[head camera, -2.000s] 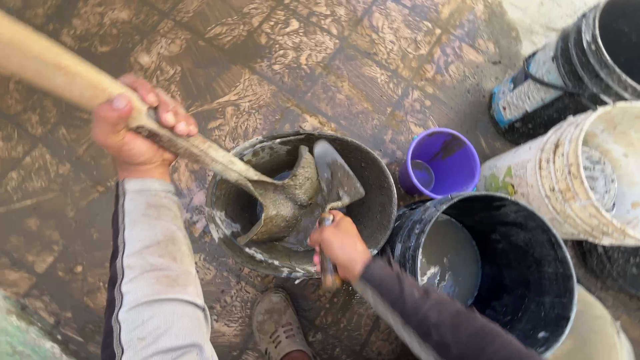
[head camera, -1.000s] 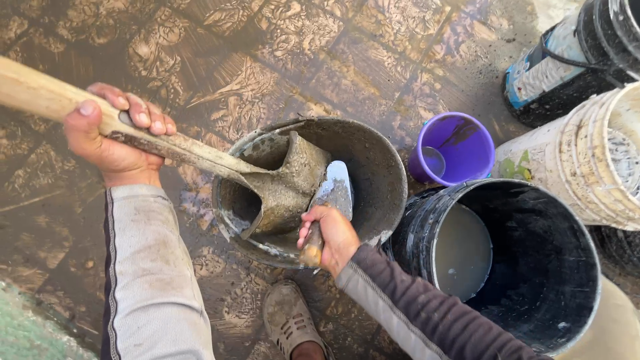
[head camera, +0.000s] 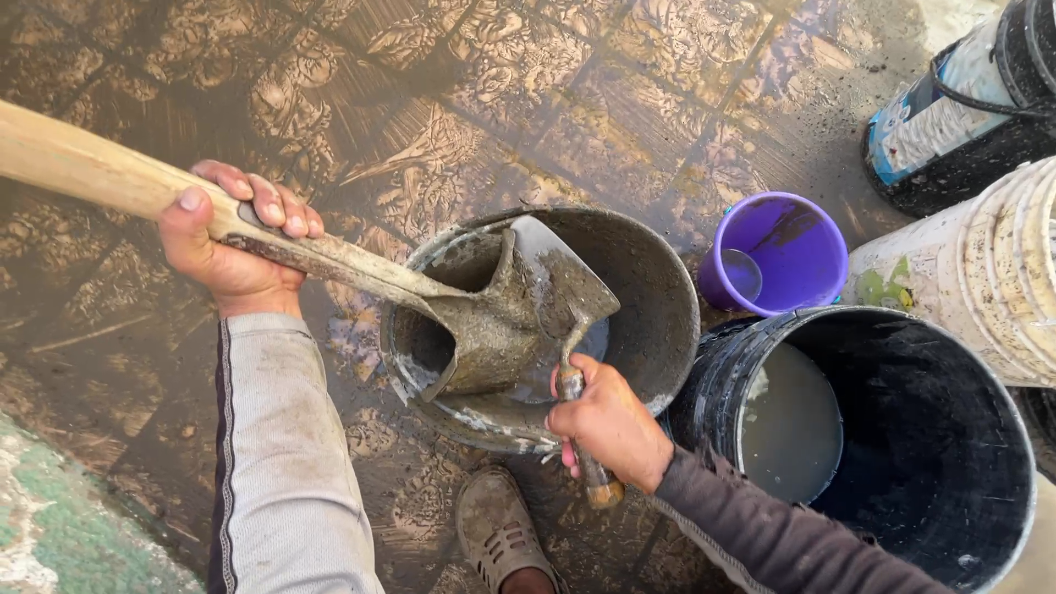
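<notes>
My left hand (head camera: 243, 235) grips the wooden handle of a shovel (head camera: 487, 338), low down by its metal socket. The shovel's mortar-coated blade rests inside a dirty bucket (head camera: 672, 330) at the centre. My right hand (head camera: 610, 421) is closed around the wooden grip of a pointing trowel (head camera: 565, 276). The trowel's blade lies over or against the shovel blade, above the bucket's opening; whether they touch is hard to tell. Some wet grey liquid shows at the bottom of the bucket.
Right of the bucket stand a purple bucket (head camera: 792, 247) with a little liquid, a large black bucket (head camera: 916, 429) holding cloudy water, a stained white bucket (head camera: 949, 272) and another black bucket (head camera: 924, 140). A clog-shod foot (head camera: 502, 528) is on the wet, muddy tiled floor (head camera: 495, 124).
My right hand has shifted the trowel about at the shovel blade, and the trowel's tip has turned. My left hand keeps its hold on the shovel.
</notes>
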